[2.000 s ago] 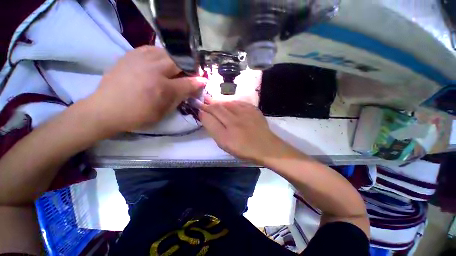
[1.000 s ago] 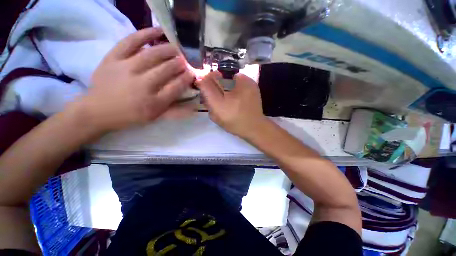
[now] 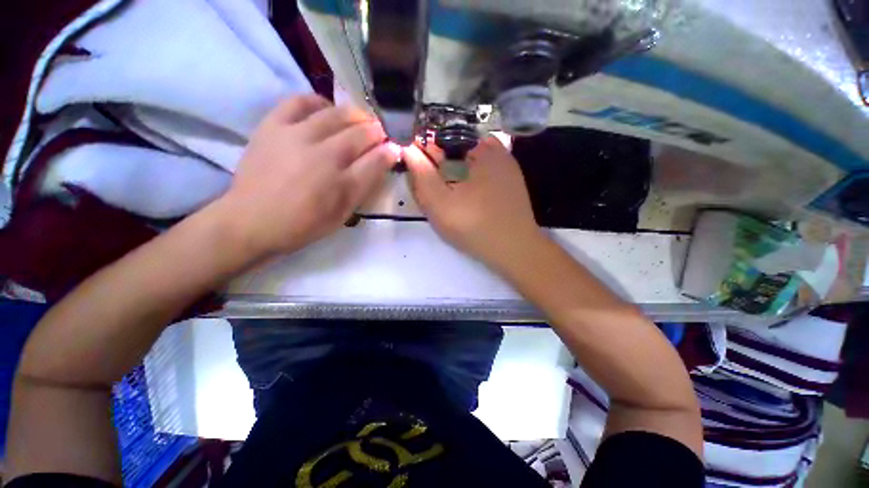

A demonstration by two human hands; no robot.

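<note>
The white and maroon garment lies on the table left of the machine and runs under my left hand. My left hand is palm down beside the needle area, its fingertips at a small dark bit of cloth. My right hand is just right of it, thumb and finger at the same spot, close to the presser foot. The fingertips of both hands nearly meet; glare and the fingers hide what they pinch. The white sewing machine with a blue stripe stands above and to the right.
A black pad lies right of the needle. A small green and white box stands at the right. Striped pieces are piled at lower right. A blue crate is below the table at left. The table's front edge crosses below my wrists.
Both hands stay near the needle. The garment's dark edge and white part held between them at first no longer show there; more maroon cloth shows at left. My left fingers have drawn together since one second ago.
</note>
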